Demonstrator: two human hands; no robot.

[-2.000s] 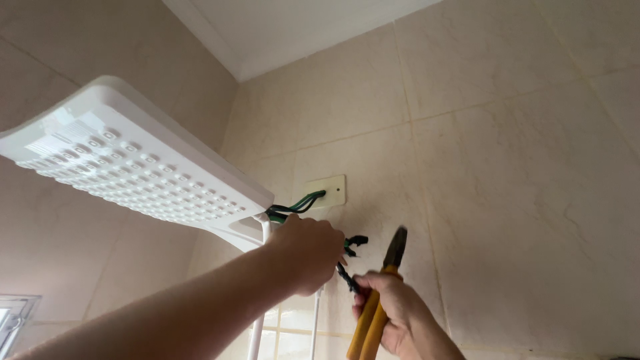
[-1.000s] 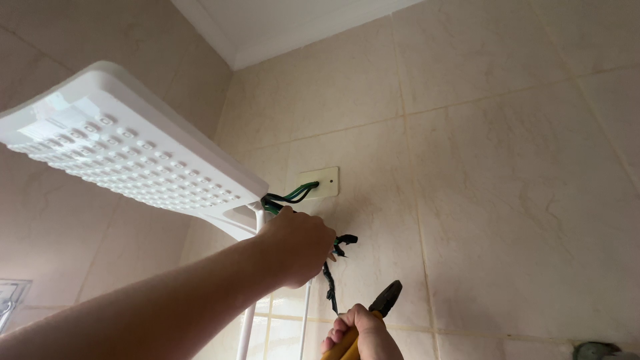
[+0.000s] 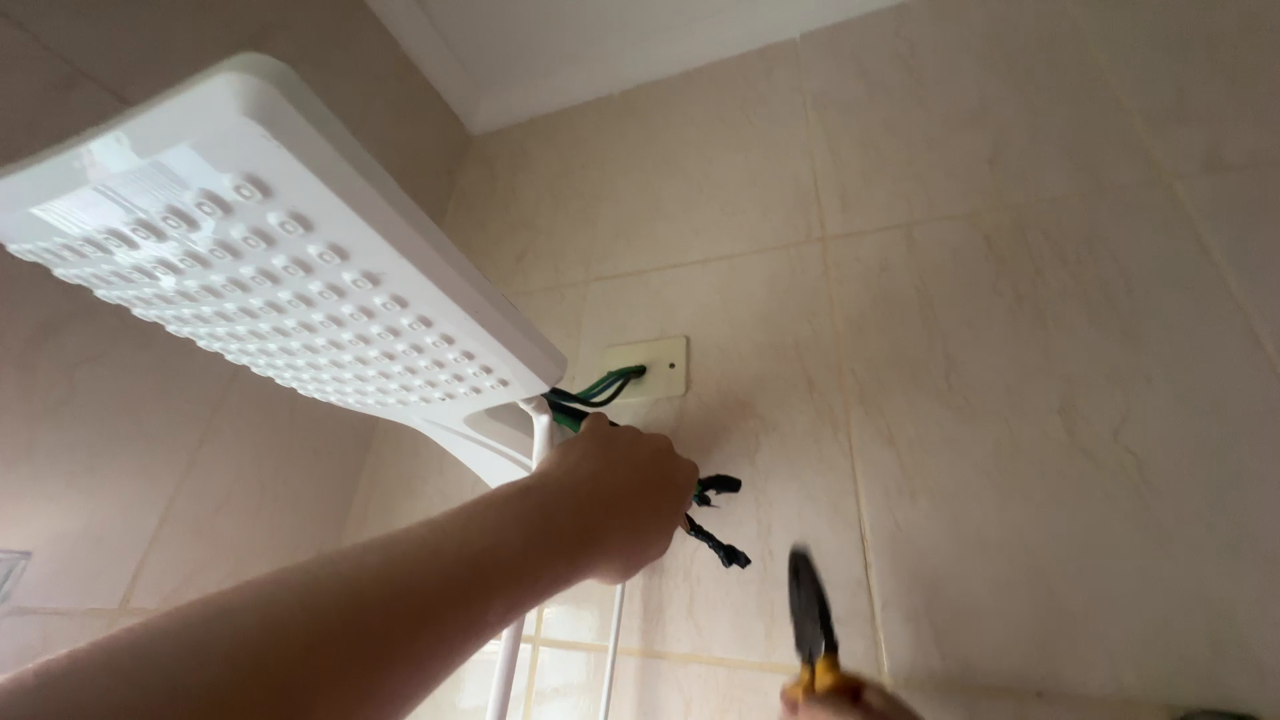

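Note:
My left hand [image 3: 625, 495] is closed around a bundle of green and dark electrical wires beside the neck of a white electric shower head [image 3: 330, 260]. The wires come out of a cream wall plate [image 3: 665, 368] behind it. Past my fingers stick out wire ends wrapped in black insulating tape [image 3: 718, 545]. Low on the right, my right hand [image 3: 845, 698], partly cut off by the lower edge, holds pliers [image 3: 812, 615] with yellow handles and dark jaws pointing up. The pliers are apart from the wires.
Beige tiled walls [image 3: 1000, 400] meet a white ceiling [image 3: 620, 45] above. Below my left hand run a white pipe [image 3: 508, 665] and a thinner white tube [image 3: 612, 650]. A dark object shows at the lower right edge.
My right hand, at a hanging taped wire a second ago, is now away from it to the right with the pliers. That wire end now points out to the right. My left hand keeps its hold.

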